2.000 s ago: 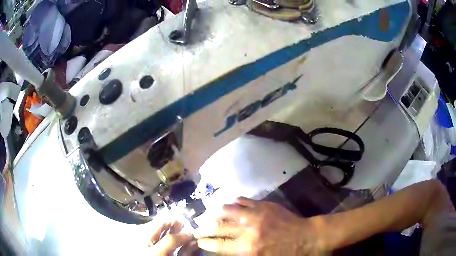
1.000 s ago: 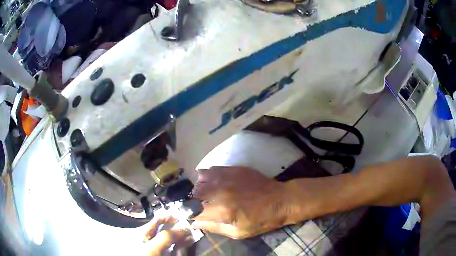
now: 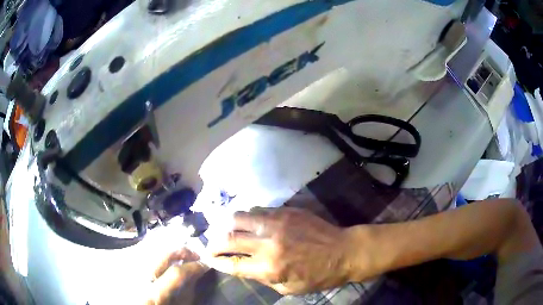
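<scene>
Plaid dark purple-brown and grey cloth (image 3: 343, 189) lies on the white machine bed, running under my right forearm to the bottom edge. My right hand (image 3: 286, 247) rests palm down on the cloth, fingers pointing left toward the presser foot area (image 3: 199, 225). My left hand (image 3: 177, 279) is low and left of it, its fingertips at the cloth's edge, partly cut off and washed out by lamp glare. Whether it pinches the cloth is unclear. The needle is hidden in glare. The yellowish tension dial (image 3: 144, 177) sits above.
The white sewing machine head (image 3: 250, 77) with a blue stripe spans the upper view. Black shears (image 3: 384, 136) lie under its arm, handles to the right. A curved metal guard (image 3: 89, 235) is at the left end. White scraps (image 3: 488, 179) and a pale panel (image 3: 489, 81) are at right.
The view has shifted, so the machine sits further up and left. My right hand has drawn back from beside the presser foot and lies flatter, uncovering bed and cloth behind it.
</scene>
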